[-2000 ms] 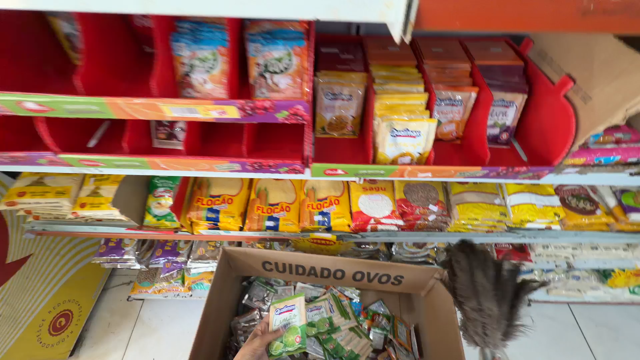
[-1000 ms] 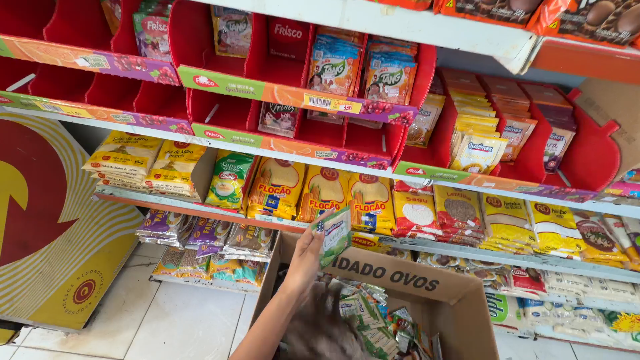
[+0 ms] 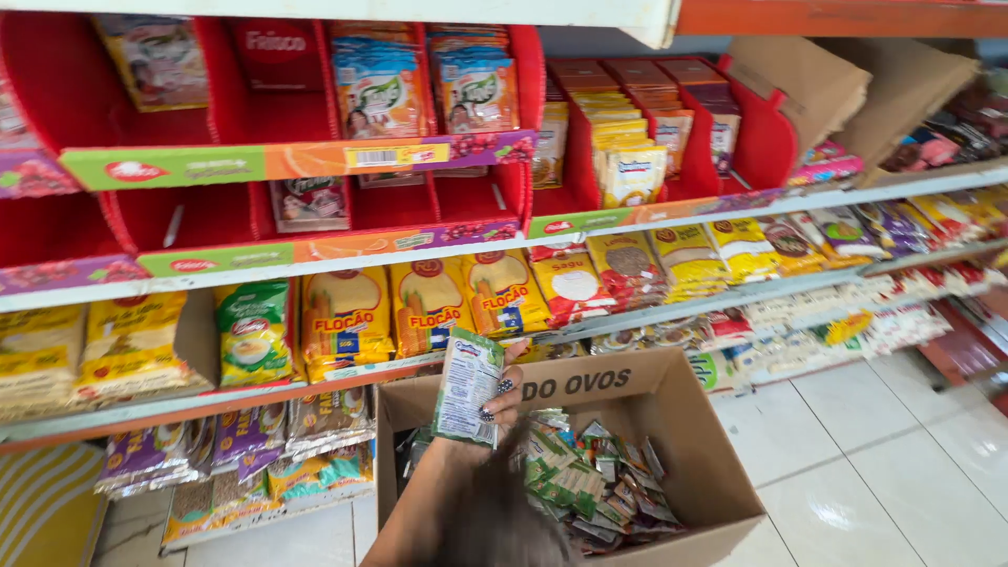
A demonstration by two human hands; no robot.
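Observation:
My left hand (image 3: 504, 398) reaches up from the bottom, its dark, dotted nails showing, and grips a green and white sachet (image 3: 468, 386) upright, with its printed side towards me. The sachet is above the left part of an open cardboard box (image 3: 693, 441). Inside the box lies a loose heap of small sachets (image 3: 598, 480), many of them green, others brown or reddish. A dark, blurred, hair-like or feathery thing (image 3: 504, 504) covers part of the box and my forearm. My right hand is out of view.
Red display trays (image 3: 291, 118) with compartments hold drink sachets (image 3: 382, 87) and yellow sachets (image 3: 630, 173). Below, a shelf bears yellow corn flake bags (image 3: 346, 315) and a green bag (image 3: 253, 335). More bags (image 3: 327, 417) lie lower down. White floor tiles (image 3: 890, 465) show at right.
My left hand has risen from inside the box with the green sachet, which now stands upright in it. The dark feathery thing has moved from the box's right side to in front of it.

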